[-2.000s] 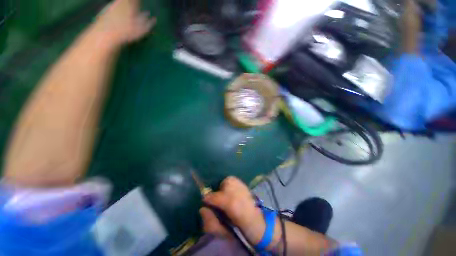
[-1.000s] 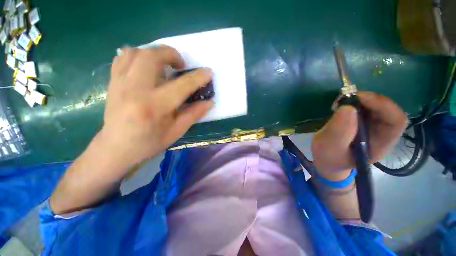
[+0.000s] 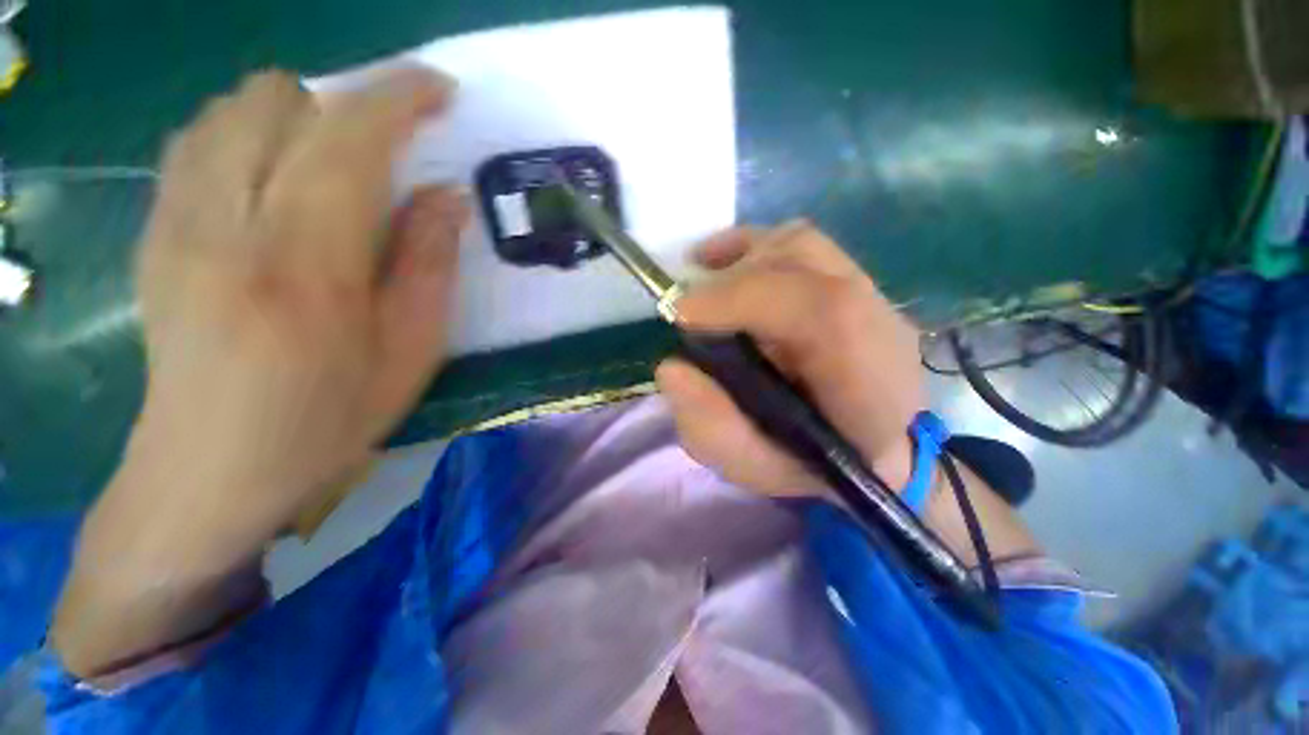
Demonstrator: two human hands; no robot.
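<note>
A black rounded-square watch case point(image 3: 549, 206) lies open side up on the white foam pad point(image 3: 675, 86), with a pale rectangle inside at its left. My right hand point(image 3: 804, 345) grips the black handle of a soldering iron point(image 3: 782, 409). The iron's metal barrel points up and left, with its tip over or in the case; whether it touches is blurred. My left hand point(image 3: 287, 273) is blurred, just left of the case and over the pad's left part. Its fingers are apart, it does not touch the case, and no object shows in it.
The green bench top point(image 3: 919, 187) has a worn yellowish front edge. A brown round holder point(image 3: 1213, 58) is cut off at the top right. Small pale pieces point(image 3: 12, 280) sit at the far left edge. A wheel point(image 3: 1070, 366) and blue cloth point(image 3: 1235, 618) show beyond the bench at right.
The view has shifted from the holder to the foam pad. My left hand has let go of the case and moved left. My right hand has brought the iron left, its tip now at the case.
</note>
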